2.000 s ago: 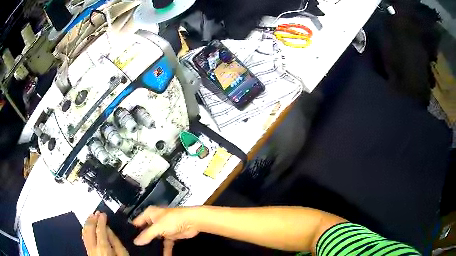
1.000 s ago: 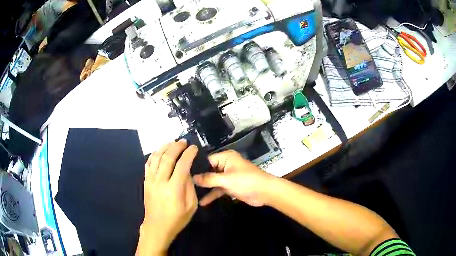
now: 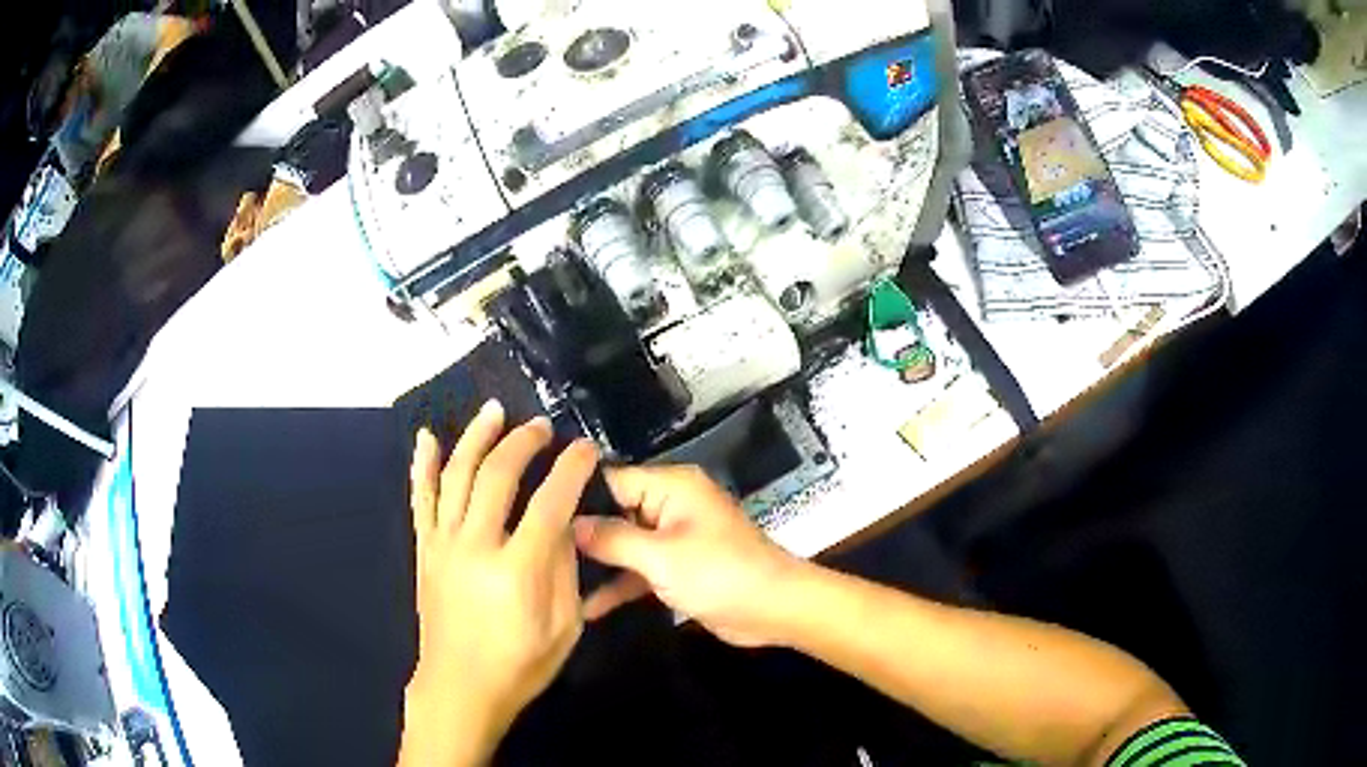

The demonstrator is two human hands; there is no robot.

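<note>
A black fabric panel point(image 3: 300, 555) lies on the white table left of my hands and runs to the dark needle area point(image 3: 592, 352) of the overlock machine point(image 3: 705, 225). My left hand point(image 3: 502, 555) lies on the black fabric, fingers spread, fingertips just in front of the needle area. My right hand point(image 3: 675, 547) is beside it and pinches the fabric edge between thumb and fingers close to the presser area. More black cloth hangs below both hands. The exact fabric edge between my hands is hard to see.
Right of the machine are a green holder point(image 3: 897, 330), a yellow flat piece point(image 3: 954, 417), a dark strip across the table, and a smartphone point(image 3: 1057, 173) on striped cloth point(image 3: 1162, 225). Orange and yellow scissors point(image 3: 1226, 135) lie behind. Dark cloth point(image 3: 1184, 495) fills the right side.
Since the first frame the view has swung left over the machine and both hands show fully. Since one second ago, my left fingers have spread and fabric now shows beyond them, left of the needle area.
</note>
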